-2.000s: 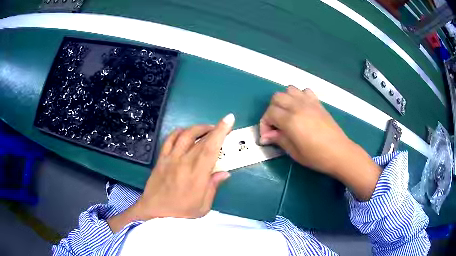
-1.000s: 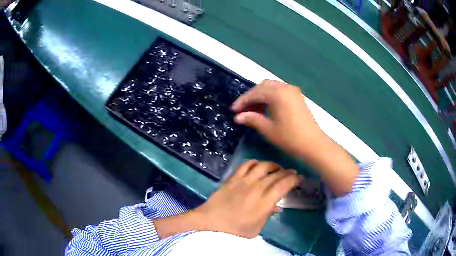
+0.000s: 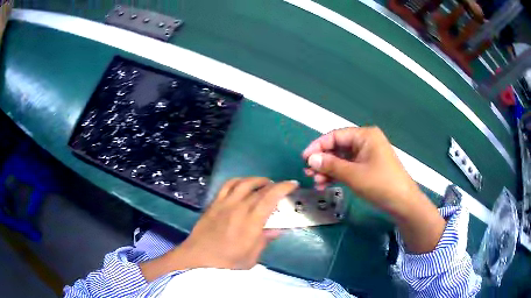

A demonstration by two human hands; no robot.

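Observation:
A flat silver fixture plate [image 3: 311, 208] lies on the green bench in front of me. My left hand [image 3: 236, 224] holds its left end, with the fingers over the top and the thumb at the near edge; that end is hidden. Dark round seats show on its right part. My right hand [image 3: 361, 169] is above and beyond the plate, with thumb and fingertips pinched together; whether a small part is between them cannot be seen. A black parts tray [image 3: 154, 131] full of small dark glinting components sits to the left.
Beyond a white stripe, the green conveyor carries one plate [image 3: 144, 23] at the upper left and another [image 3: 464, 163] at the right. A crinkled clear plastic bag [image 3: 501, 236] lies at the right. A blue stool [image 3: 23, 195] stands below the bench at the left.
My right hand has moved from the tray's right edge to above the plate, fingertips now together. My left hand stays on the plate. The camera view has shifted.

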